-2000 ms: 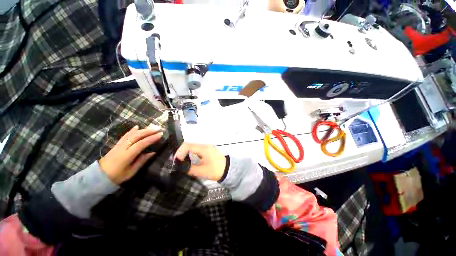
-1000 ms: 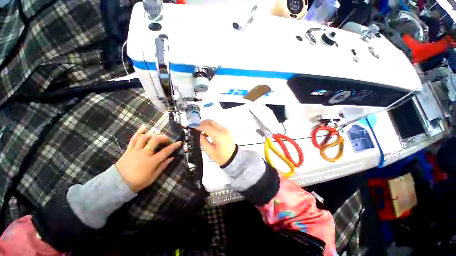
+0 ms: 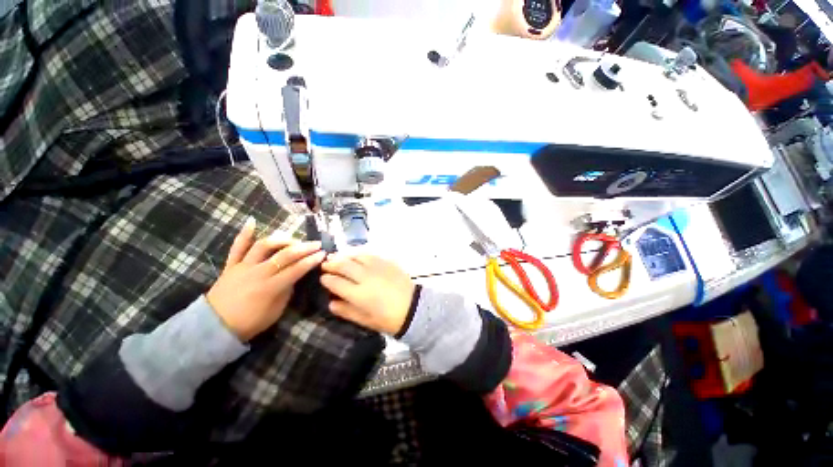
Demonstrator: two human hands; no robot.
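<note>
A plaid garment panel [image 3: 110, 274] lies across the bed left of and below the machine head and hangs over the front edge. My left hand [image 3: 260, 278] lies on it, fingers spread, fingertips just below the presser foot [image 3: 320, 223]. My right hand [image 3: 370, 294] is beside it, its thumb and fingers closed on the cloth edge by the foot, close to my left fingertips. A black binding [image 3: 321, 239] shows as a short dark strip between the foot and my fingertips. The needle is too small to make out.
The white sewing machine [image 3: 438, 100] spans the view. Two pairs of scissors, nearer [image 3: 521, 287] and farther [image 3: 601, 264], lie on the bed right of my hands. A brown tab [image 3: 475, 179] is on the machine. A thread cone [image 3: 530, 15] stands behind. Heaped plaid cloth [image 3: 100, 82] fills the left.
My right hand has moved down from beside the foot and turned, its fingers now next to my left fingertips. The dark strip under my hands is now mostly covered.
</note>
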